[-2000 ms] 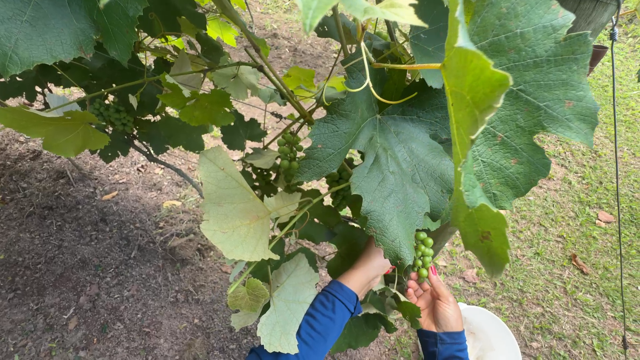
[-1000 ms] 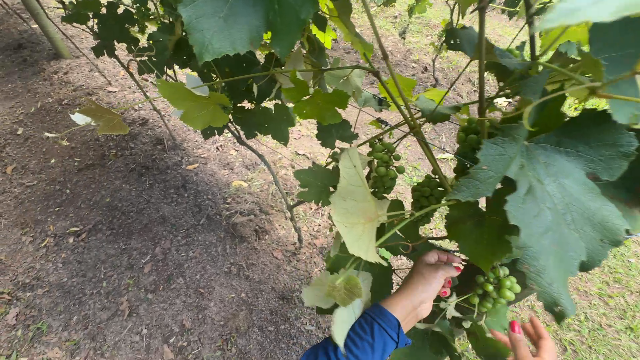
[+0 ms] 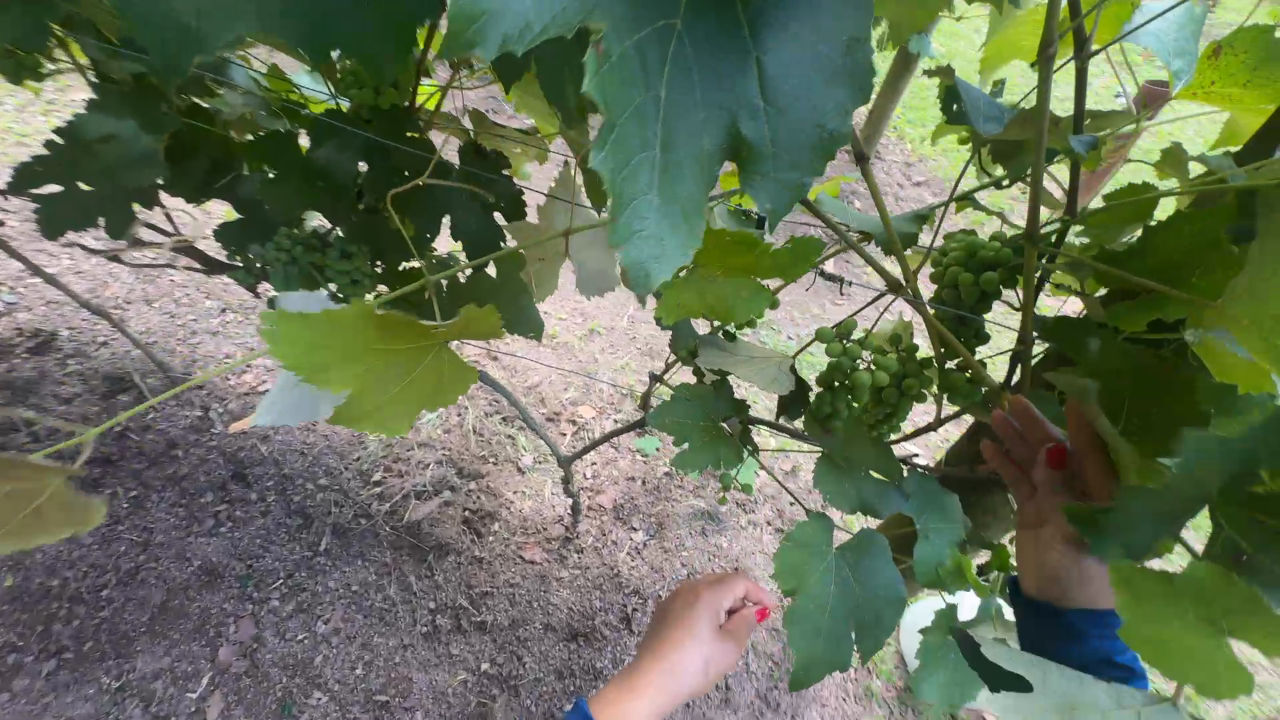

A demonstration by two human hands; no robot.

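My left hand (image 3: 700,635) is low in the middle of the view, over bare soil, with its fingers curled and thumb against them; whether something small is pinched there is not clear. On the right, my right hand (image 3: 1050,490) reaches up among vine leaves, fingers spread beside a vine shoot, with no fruit seen in it. A bunch of green grapes (image 3: 870,375) hangs just left of its fingertips, and another green bunch (image 3: 970,275) is above them. Farther off at the left, a shaded grape bunch (image 3: 315,260) hangs under the leaves.
Large grape leaves (image 3: 730,110) hang close to the camera at the top. A white container (image 3: 950,620) stands low behind leaves near my right wrist. Thin wires and a bare branch (image 3: 535,425) cross the middle. A post (image 3: 895,90) rises behind the vine.
My left hand has come away from the vine and is now lower, over the soil. My right hand has moved up among the leaves. The view has shifted considerably.
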